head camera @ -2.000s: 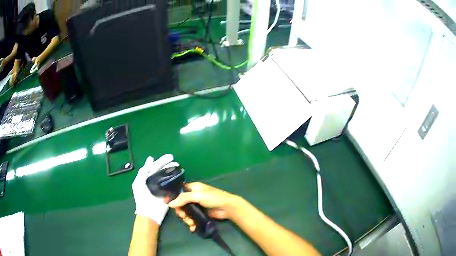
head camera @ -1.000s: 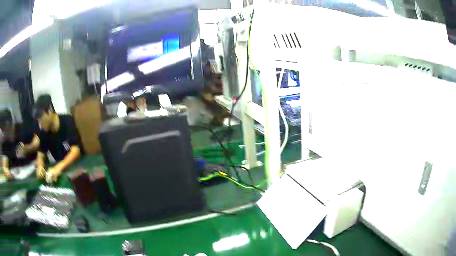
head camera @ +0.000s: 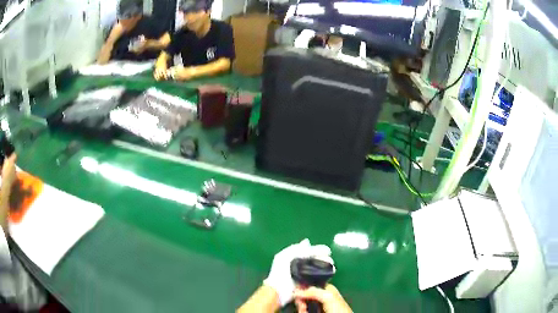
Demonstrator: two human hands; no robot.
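A black barcode scanner (head camera: 311,270) is held upright low in the view, its rounded head facing up. My left hand (head camera: 287,269), in a white glove, is around the left side and back of the scanner head. My bare right hand (head camera: 324,298) is closed on the handle, partly cut off by the bottom edge. A dark, thin-rimmed phone unit (head camera: 210,202) lies on the green mat (head camera: 153,257) to the left of and beyond my hands, touched by neither hand.
A black computer case (head camera: 321,122) stands behind the bench. A white box-shaped device (head camera: 486,278) and pale panel are at right. White paper (head camera: 61,223) with an orange patch (head camera: 23,194) lies at left, beside another person's arm. Two people sit opposite, near shiny trays (head camera: 153,116).
The view has swung down and left since one second ago, bringing my hands and the scanner back in, along with the left paper. I still hold the scanner as two seconds ago.
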